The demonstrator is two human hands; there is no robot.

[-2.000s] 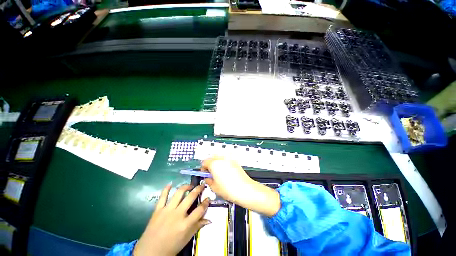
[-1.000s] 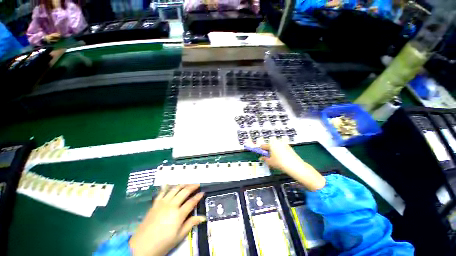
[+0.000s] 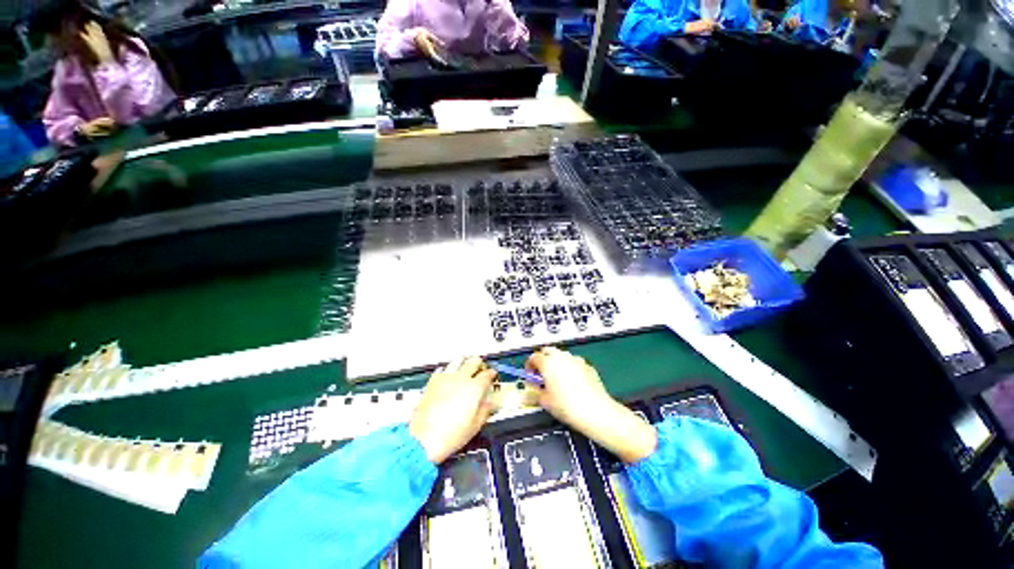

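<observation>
My right hand [image 3: 578, 398] holds the slim blue-violet tool [image 3: 517, 373], whose far end points left to my left hand. My left hand [image 3: 454, 407] is at the right part of the adhesive sticker strip [image 3: 361, 413], fingers bent; whether it grips anything is hidden. Both hands are just beyond the phone carrier tray [image 3: 409, 547]. In the tray, a phone housing [image 3: 550, 489] lies with dark upper end and white lower area, beside other housings partly covered by my sleeves. A sheet of tiny pale dots [image 3: 280, 433] lies left of the strip.
Small black modules [image 3: 556, 316] stand in rows on the white board [image 3: 417, 322]. Clear blister trays [image 3: 634, 200] lie behind right, the blue parts bin [image 3: 767, 291] beside them. Spare sticker strips [image 3: 133, 461] are left, another phone tray [image 3: 867, 322] right. People in pink and blue smocks work beyond.
The view has swung right and up. My left hand has gone from the tray's left housing to the sticker strip. My right hand has come back from the module rows beside it, still with the tool.
</observation>
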